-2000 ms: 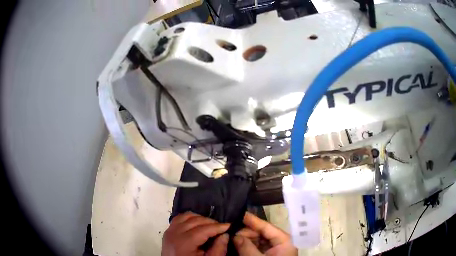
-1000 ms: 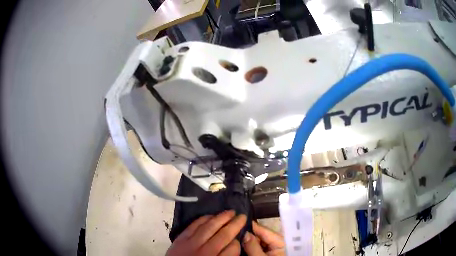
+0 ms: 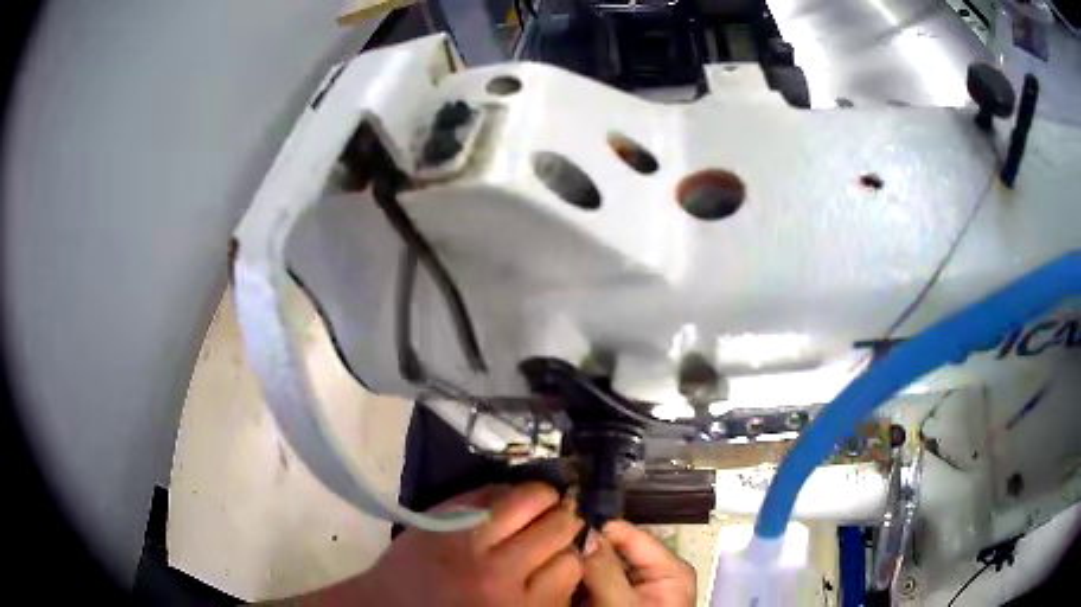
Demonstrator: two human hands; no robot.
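Observation:
The black fabric bag [image 3: 445, 465] lies under the presser foot and needle area [image 3: 605, 457], mostly hidden by my hands and the machine. My left hand [image 3: 504, 555] is on the bag just left of the needle area, fingers bent and gripping the fabric. My right hand [image 3: 634, 569] pinches the fabric edge just below the presser foot, its fingertips near those of my left hand. Both hands are cut off by the lower edge of the picture.
The white sewing machine head [image 3: 782, 261] fills the upper view. A curved white guard [image 3: 290, 379] hangs over my left hand. The blue lamp gooseneck [image 3: 901, 368] ends in a white lamp [image 3: 759, 569] at the right. A slim silver tool [image 3: 903, 522] lies further right.
The view has shifted and come closer to the machine. My left hand has moved up beside the needle area, its fingers now more bent. Less of the bag shows.

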